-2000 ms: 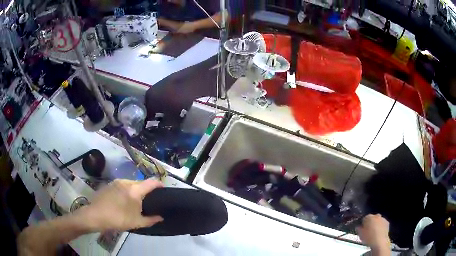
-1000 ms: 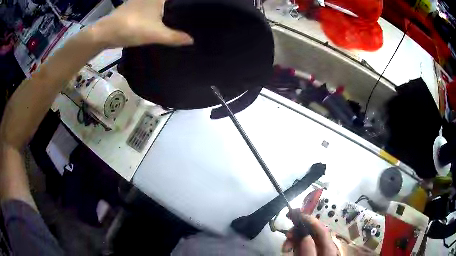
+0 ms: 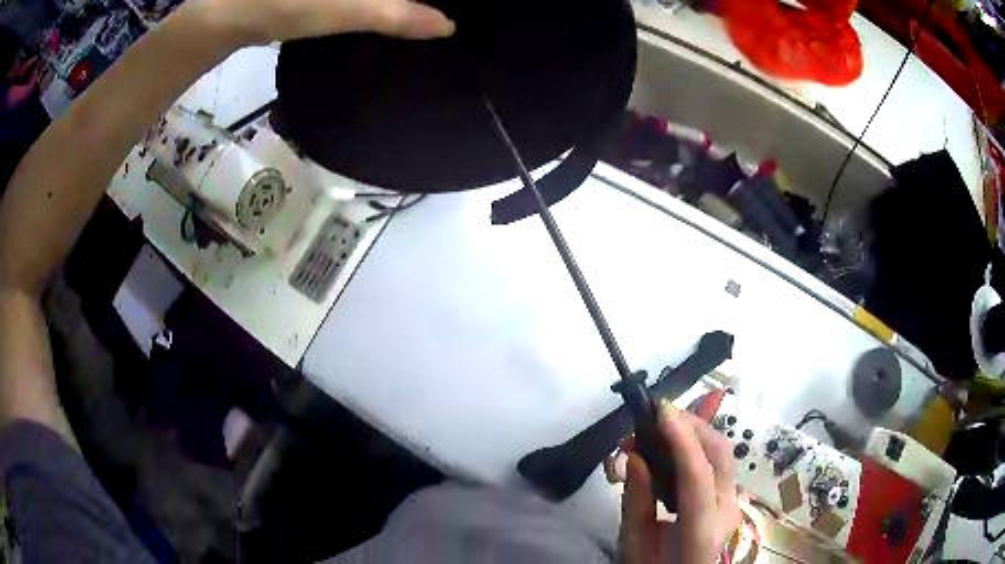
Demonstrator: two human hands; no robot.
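My left hand (image 3: 331,15) holds a large flat black roll (image 3: 441,110) at the top of the view, its thumb on the near face. The roll's top is cut off by the frame edge. A black tape end (image 3: 551,193) hangs below it. My right hand (image 3: 689,485) is closed around the black handle of a long thin screwdriver or awl (image 3: 568,259). Its tip points at the roll's face near the middle; whether it touches or enters cannot be told. A separate black strip (image 3: 617,430) lies on the white table (image 3: 441,331) beside the right machine.
A white machine head (image 3: 237,193) stands at left, a red and white machine (image 3: 893,496) at lower right. A grey disc (image 3: 877,379) lies near it. Behind the table is a trough (image 3: 705,83) with cones and dark cloth. Black cloth (image 3: 931,253) hangs at right, red bags (image 3: 799,39) behind.
Over two seconds, the roll turned from edge-on to face-on and rose in view; my right hand now holds the tool. Since one second ago, roll and tool tip sit slightly higher in view.
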